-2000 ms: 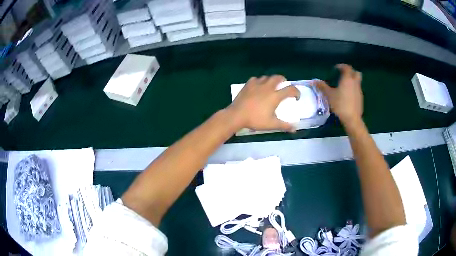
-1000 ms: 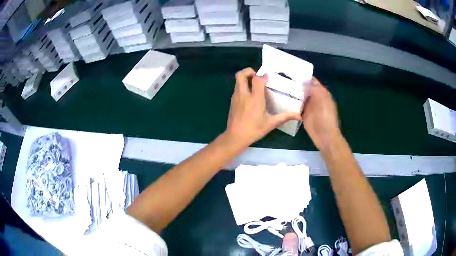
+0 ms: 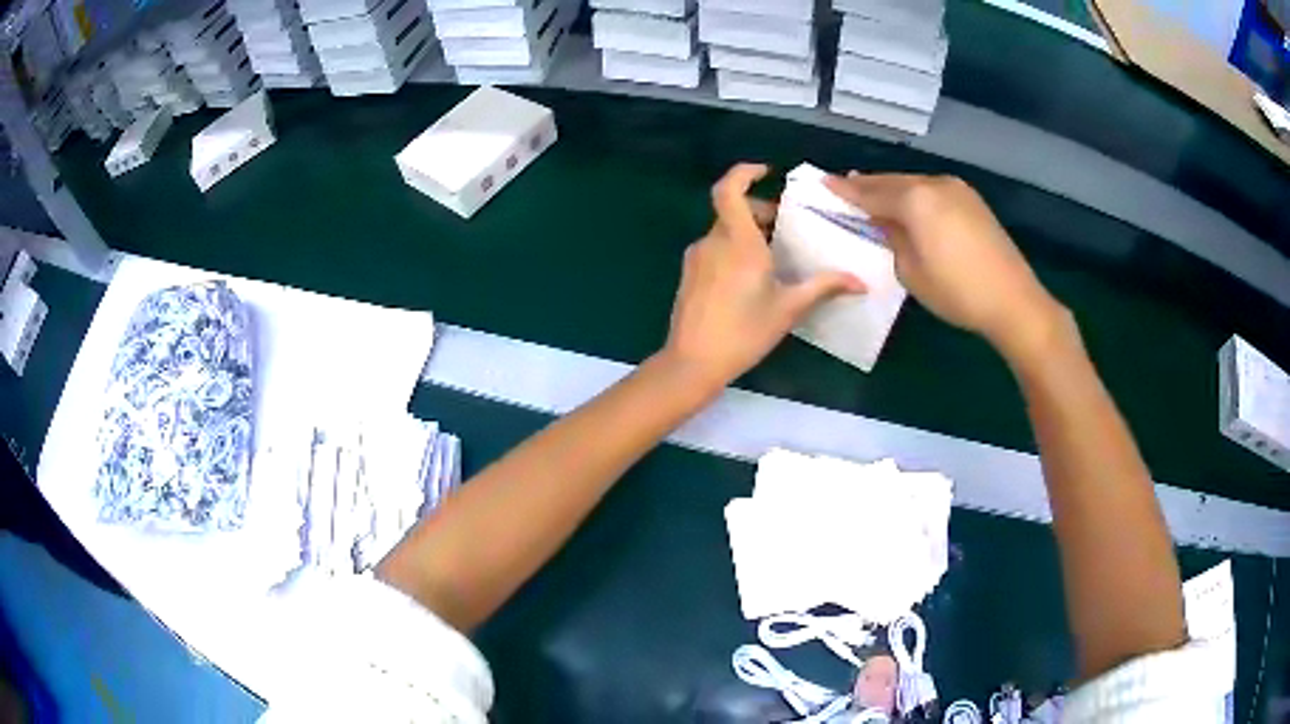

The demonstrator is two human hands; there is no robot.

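Note:
A white retail box point(image 3: 845, 290) is held tilted above the dark green belt point(image 3: 623, 212). My left hand point(image 3: 736, 283) grips its left side, with the thumb across the front face. My right hand point(image 3: 951, 243) is at the box's upper end, fingers on the end flap, which looks nearly folded down with a narrow gap showing. The contents of the box are hidden. Leaflets point(image 3: 842, 530) lie fanned on the near worktop, with coiled white USB cables point(image 3: 792, 679) and a pinkish object point(image 3: 877, 685) below them.
Stacked boxes point(image 3: 764, 50) line the far side. Closed boxes lie on the belt at left point(image 3: 478, 149) and far right point(image 3: 1256, 400). A grey rail point(image 3: 566, 385) divides belt and worktop. A bag of small accessories point(image 3: 181, 410) and narrow packets point(image 3: 371, 488) lie on a white sheet point(image 3: 340, 333).
The device and cable seen on the open box earlier are out of sight. The box was lifted upright, and its raised end flap has come down under my right hand. The view has shifted.

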